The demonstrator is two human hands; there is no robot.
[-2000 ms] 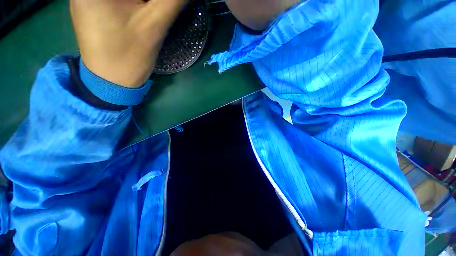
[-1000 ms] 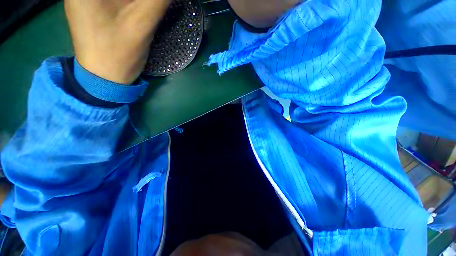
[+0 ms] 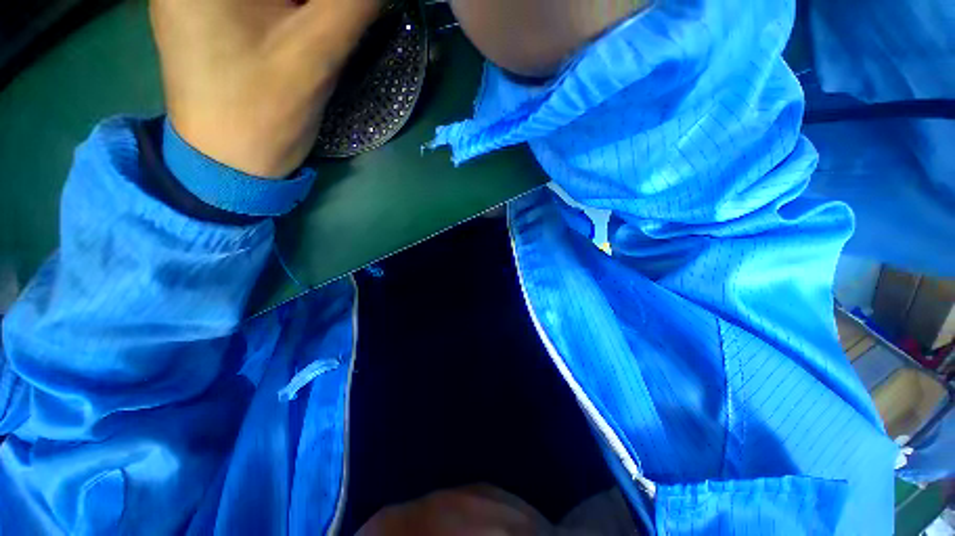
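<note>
My left hand (image 3: 257, 79) is at the top left over the bench, with its fingers cut off by the top edge. A blue wrist strap (image 3: 232, 188) is around that wrist. The round perforated screw plate (image 3: 379, 99) lies on the green bench beside my left hand, which hides part of it. Of my right hand (image 3: 545, 29) only the wrist and heel show at the top edge; its fingers are out of the picture. Whatever either hand holds is not visible.
The green bench (image 3: 419, 199) has its near edge running slantwise in front of my body. A person's blue smock (image 3: 890, 178) is close at the right. Cardboard boxes (image 3: 913, 309) are at the lower right. A thin blue cord (image 3: 285, 267) hangs by my left cuff.
Since a second ago my left hand has shifted slightly right and covers more of the plate. My right wrist has moved slightly left. The person's smock at the right has shifted.
</note>
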